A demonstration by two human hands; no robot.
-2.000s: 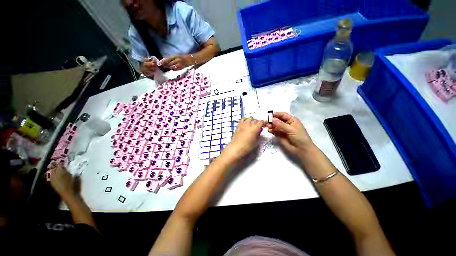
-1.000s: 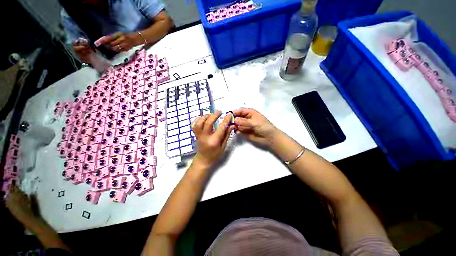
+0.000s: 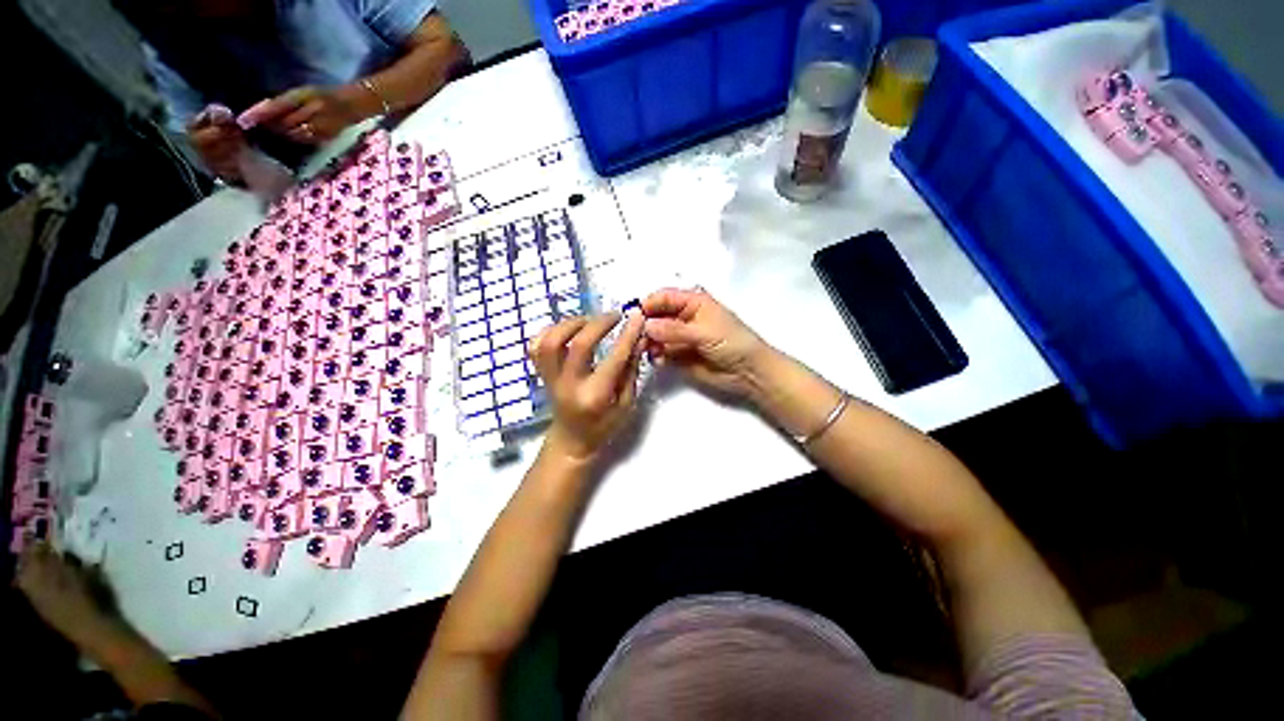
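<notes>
A tiny dark-edged part is held between the fingertips of both hands, mostly hidden by the fingers. My left hand has its fingers bent and pinches the part from the left. My right hand, with a bracelet on its wrist, pinches it from the right. The fingertips of the two hands meet just right of the parts tray, which holds small white rectangles in a grid with darker marks at the far end.
Pink housings are massed left of the tray. A smartphone, clear bottle, yellow jar and blue bins stand beyond and right. Small black frames lie near left. Coworkers' hands show far left.
The view has swung right and down, so the table things sit further left and higher. Both hands still hold the small part, now beside the tray's right edge.
</notes>
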